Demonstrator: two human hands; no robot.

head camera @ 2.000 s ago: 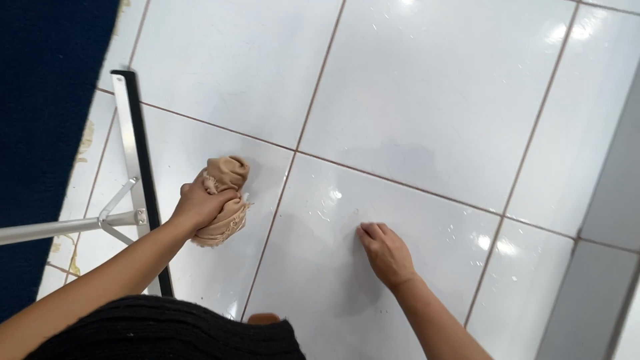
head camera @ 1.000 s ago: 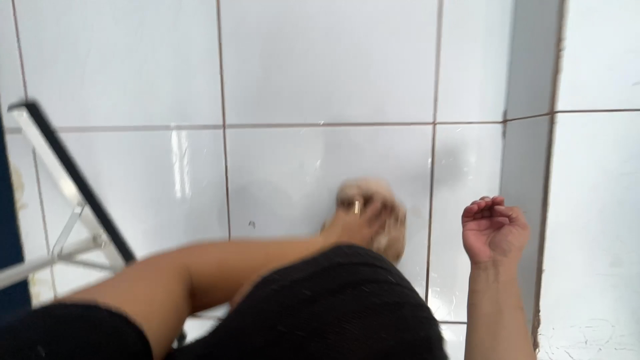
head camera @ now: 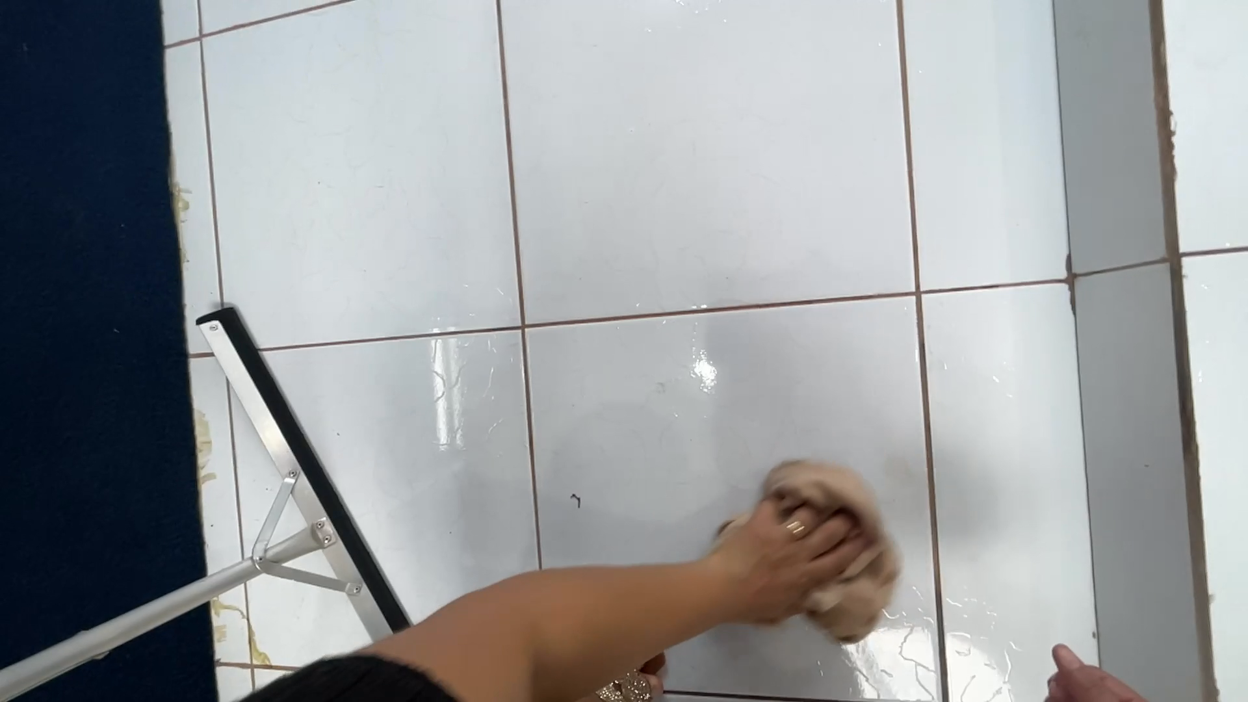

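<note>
My left hand (head camera: pixel 785 556), with a ring on one finger, grips a bunched beige cloth (head camera: pixel 858 585) and presses it on the wet white floor tiles (head camera: pixel 712 175). The hand and cloth are slightly blurred. My right hand (head camera: pixel 1092 681) shows only in part at the bottom right corner, one finger pointing up; the rest is cut off. A floor squeegee (head camera: pixel 302 478) with a metal frame and black rubber blade lies to the left of my left arm, which hides the blade's lower end.
Dark blue carpet (head camera: pixel 88 292) borders the tiles on the left, with yellowish residue along its edge. A raised tiled step (head camera: pixel 1131 409) runs down the right side. A small dark bit (head camera: pixel 575 499) lies on a tile. Part of a foot with a glittery strap (head camera: pixel 629 686) shows below my arm.
My left hand has carried the cloth from beside the squeegee across to the right part of the tiles. My right hand has moved rightward and is now mostly out of view.
</note>
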